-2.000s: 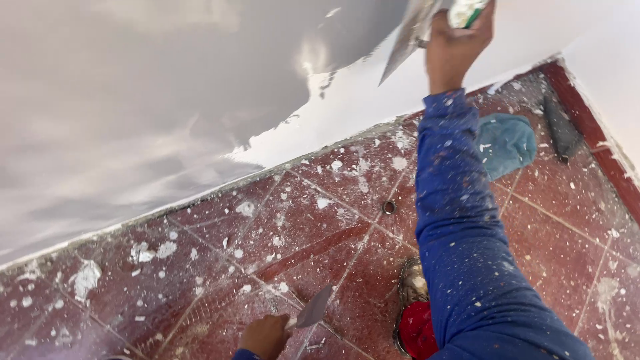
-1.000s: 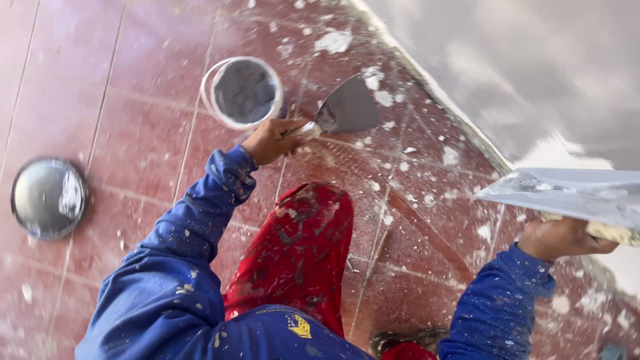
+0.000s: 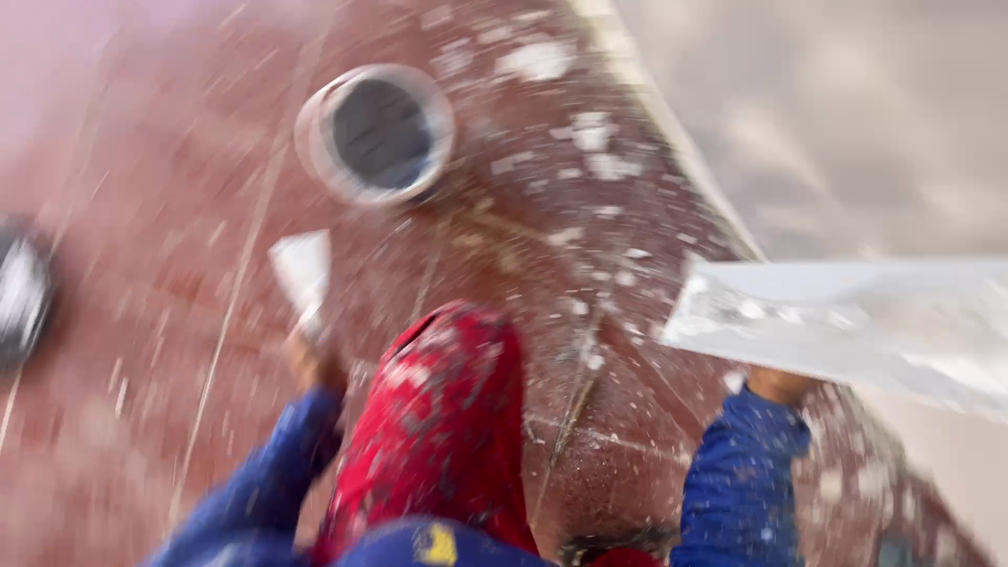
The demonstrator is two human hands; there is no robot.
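Note:
My left hand (image 3: 315, 358) grips a small putty knife (image 3: 303, 268) by its handle, the pale blade pointing up, left of my red-trousered knee. Above it a round bucket (image 3: 382, 134) of grey compound stands on the tiled floor. At the right, my right hand (image 3: 783, 386) is under a wide metal finishing trowel (image 3: 835, 323) smeared with white compound; the blade hides most of the fingers and the handle. The view is blurred by motion.
A dark round object with a shiny top (image 3: 20, 295) lies at the left edge. The red tiled floor (image 3: 157, 236) bears many white splatters. A grey and white plastered wall (image 3: 819, 134) meets it along a pale edge at the right.
My left hand with the putty knife has moved away from the bucket, down and to the left. A second before that, my right hand held the trowel up near the wall.

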